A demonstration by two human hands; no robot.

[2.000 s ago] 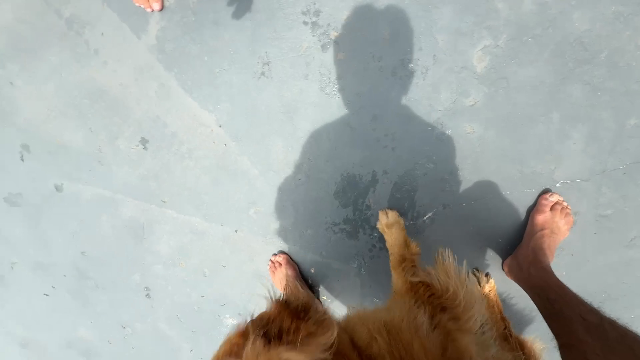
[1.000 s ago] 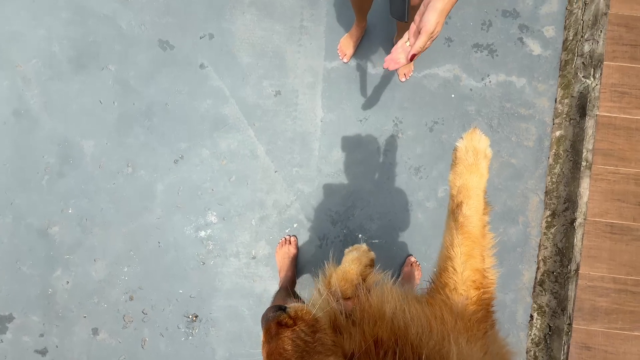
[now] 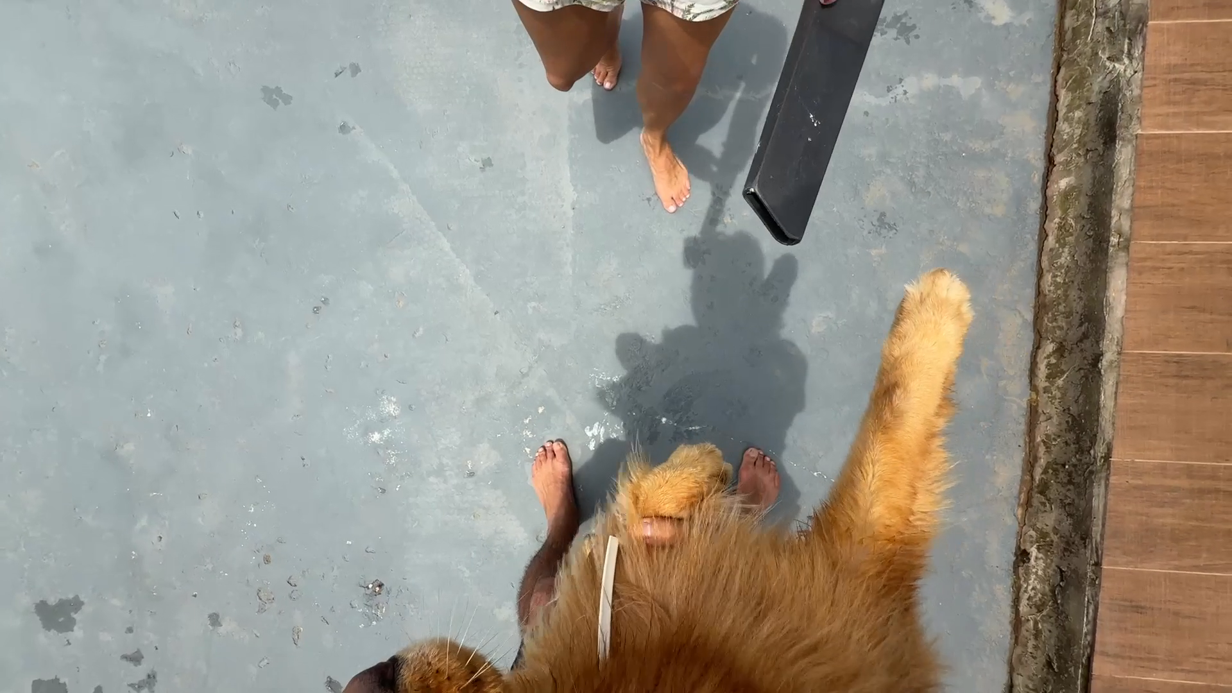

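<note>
A golden long-haired dog is held up against me at the bottom of the head view, its muzzle at the lower left. One foreleg stretches up to the right; the other front paw is bent. A fingertip shows in the fur just below the bent paw; which of my hands it belongs to cannot be told. The rest of that hand, and the other hand, are hidden. A narrow whitish strip lies across the fur. My bare feet are on the floor beyond the dog.
Ahead stands another barefoot person in patterned shorts, with a long dark flat object at their fingers at the top edge. Grey painted floor spreads around. A rough concrete edge and brown wood-look tiles run along the right.
The other person's legs and shorts show more fully, and the long dark object now reaches into view at the top right. The dog's foreleg has stayed stretched out since one second ago.
</note>
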